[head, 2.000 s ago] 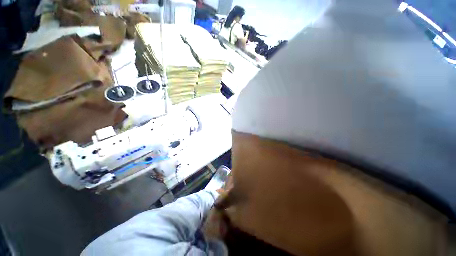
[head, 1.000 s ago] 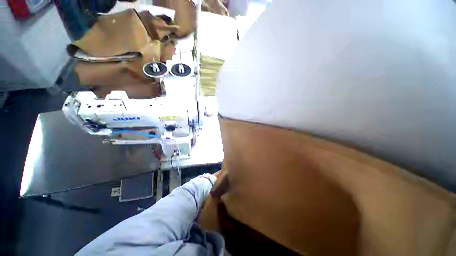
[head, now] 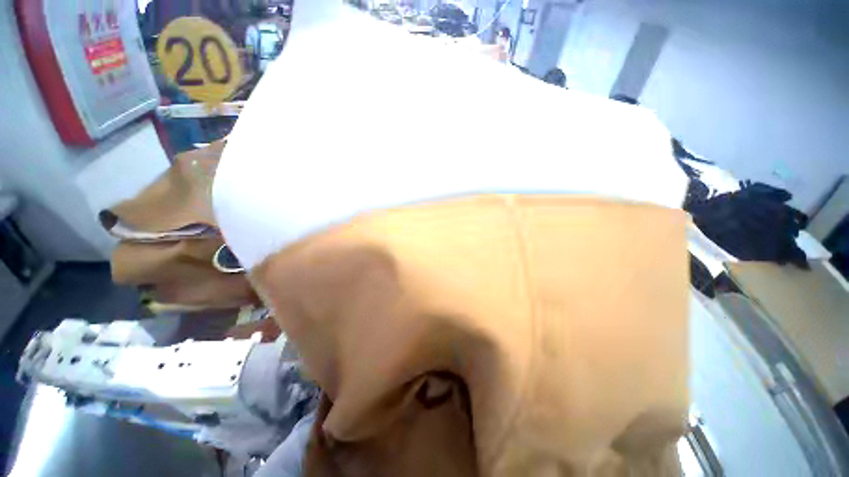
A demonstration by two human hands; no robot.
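A large tan-brown bag panel [head: 596, 307] is held up close in front of me and fills the middle of the view. A wide white sheet [head: 437, 121] stands up above its top edge. The panel's lower part is folded, with a dark hollow. A bit of light grey sleeve [head: 290, 452] shows at the panel's lower left, but my left hand is hidden behind the panel. My right hand is not visible. A darker blurred patch near the panel's lower right is unclear.
A white sewing machine [head: 158, 368] is at the lower left, with more brown pieces [head: 172, 265] behind it. A yellow disc marked 20 [head: 197, 61] and a red-edged white box [head: 98, 61] are at upper left. Black material [head: 754, 219] lies on the right.
The view has turned; the machine now sits lower and further left. The panel and white sheet have moved left to the centre. Most of the left sleeve is now out of sight.
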